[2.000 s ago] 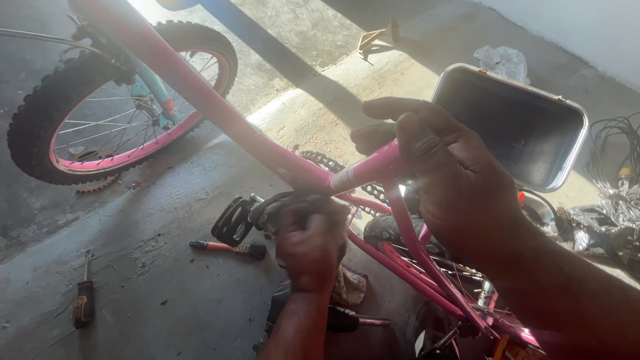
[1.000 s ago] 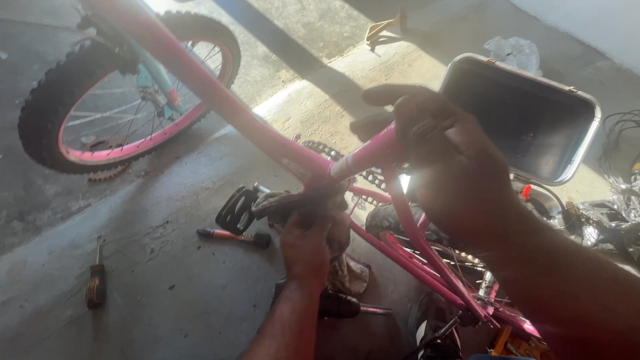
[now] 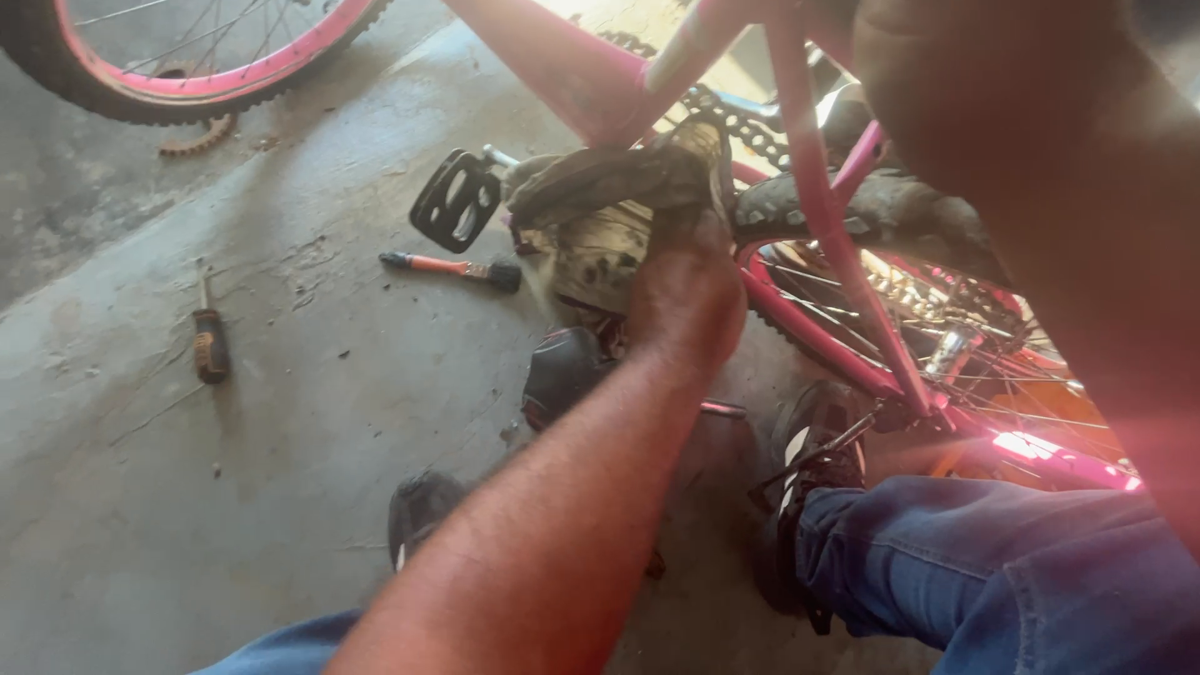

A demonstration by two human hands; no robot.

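My left hand grips a stained cloth rag against the underside of a pink bicycle frame, near the bottom bracket. A black pedal sticks out left of the rag, and the chain runs behind it. At the upper right, my right hand is a dark, blurred shape beside the frame's tubes; its fingers are cut off or hidden, so its hold cannot be made out. The rear wheel's tyre passes behind the tubes.
A brush with an orange handle and a screwdriver lie on the concrete floor. A black tool lies below the rag. The front wheel is at upper left, above a rusty toothed ring. My shoes and jeans are at the bottom.
The view has tilted down and come closer, bringing my legs into sight. The rag stays in my left hand at the frame. My right hand's fingers, visible at the frame's tube earlier, no longer show.
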